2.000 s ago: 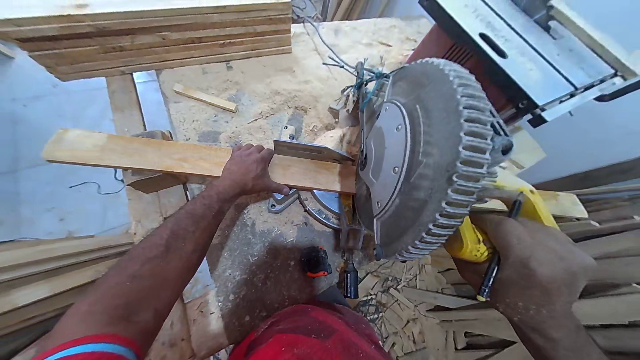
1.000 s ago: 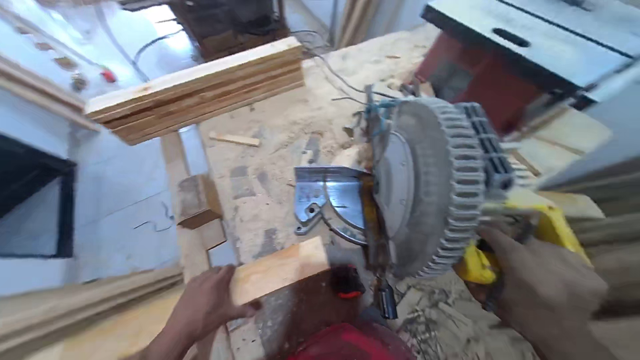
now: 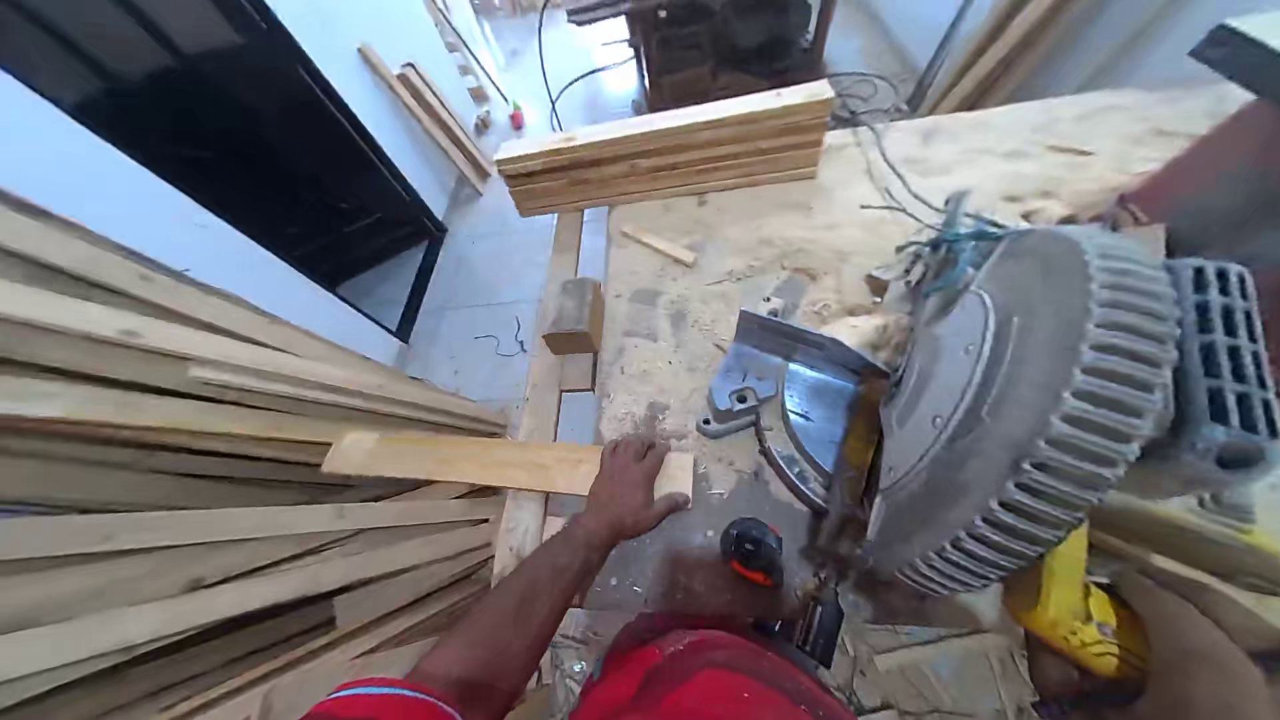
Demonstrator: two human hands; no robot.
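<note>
My left hand (image 3: 630,485) rests over the right end of a flat wooden board (image 3: 470,460), its thumb along the near edge. The board lies across the bench's left edge, its far end over stacked planks. My right hand (image 3: 1180,640), at the lower right, is around the yellow handle (image 3: 1085,620) of a miter saw (image 3: 1010,400); its fingers are partly hidden. The saw's metal fence and base (image 3: 790,390) hold no board. A black and orange tape measure (image 3: 752,550) lies on the bench between my left hand and the saw.
Stacked boards (image 3: 665,150) lie at the bench's far left corner. A wood block (image 3: 575,315) sits on its left edge. A small offcut (image 3: 658,245) and a cable (image 3: 900,180) lie beyond the saw. Long planks (image 3: 230,540) fill the left side; offcuts (image 3: 950,655) lie below the saw.
The board lay against the saw's fence two seconds ago; my left hand has moved it left and away from the saw. My right hand has stayed at the saw handle. The view has swung left.
</note>
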